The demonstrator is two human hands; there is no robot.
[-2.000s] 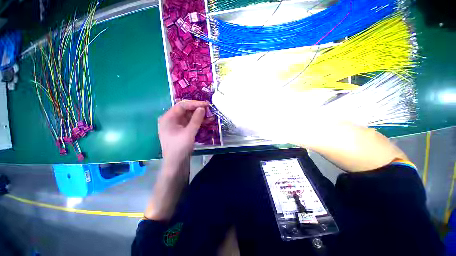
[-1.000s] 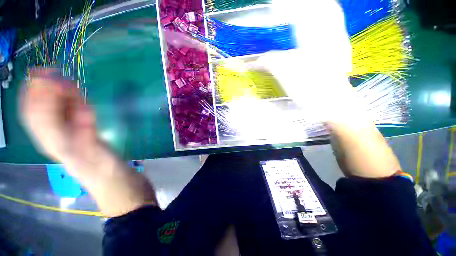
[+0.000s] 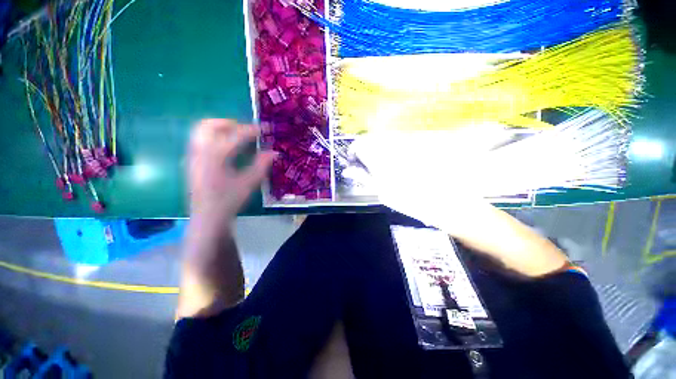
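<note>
My left hand (image 3: pixel 221 166), bare and blurred, is at the left edge of the housing compartment, with thumb and forefinger apart and nothing visible between them. Small magenta housings (image 3: pixel 289 63) fill the narrow compartment. My right hand (image 3: pixel 422 159), gloved and washed out by glare, is over the white wires (image 3: pixel 585 159) at the near side of the tray; its fingers and anything in them cannot be made out. Yellow wires (image 3: pixel 585 78) and blue wires (image 3: pixel 474 29) lie beyond. Finished harnesses (image 3: pixel 78 111) lie on the green bench at the left, magenta ends toward me.
The divided tray (image 3: pixel 256 96) has a white rim. The green bench (image 3: pixel 167 74) runs along its left side. A blue stool (image 3: pixel 89 240) stands on the floor below the bench edge. A badge holder (image 3: pixel 445 285) hangs on my dark clothing.
My left hand swung out over the harnesses and is now back beside the tray. My right hand moved from over the blue wires to the near white wires. The view has shifted slightly.
</note>
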